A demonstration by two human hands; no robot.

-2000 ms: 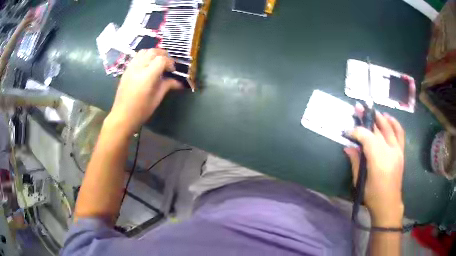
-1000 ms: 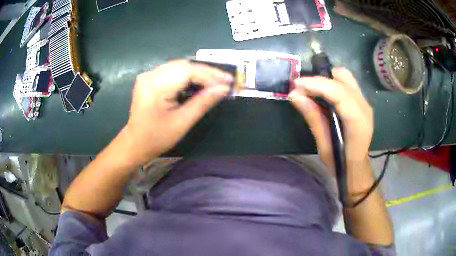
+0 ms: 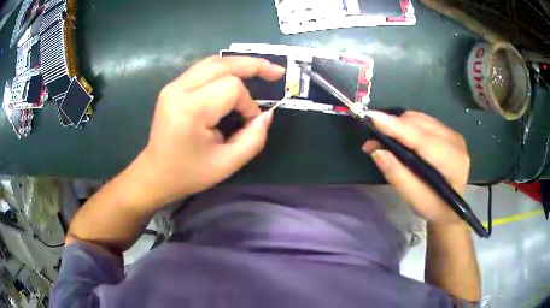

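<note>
A white and red circuit board (image 3: 364,78) lies flat in front of me. A black LCD screen (image 3: 268,90) lies on its left part, and the orange flex cable (image 3: 294,81) shows mid-board. My left hand (image 3: 208,120) is over the screen, its index fingertip at the screen's upper right. Its thumb and a bent finger hold a thin pale strand, likely solder wire (image 3: 278,103), pointing at the flex cable. My right hand (image 3: 419,156) holds the soldering iron (image 3: 416,163) like a pen. The iron's tip is over the board's middle, near the cable's top.
Another white board (image 3: 301,17) lies above this one. Overlapping stacked LCD screens (image 3: 59,60) and assembled units (image 3: 27,90) lie at the far left. A round tape roll (image 3: 480,78) stands at right, with black cables beside it. The bench's front edge runs below my hands.
The screen my left hand held now lies on the board, and that hand holds a thin strand. The iron's tip has swung from the upper board to mid-board, its rear end now to the right.
</note>
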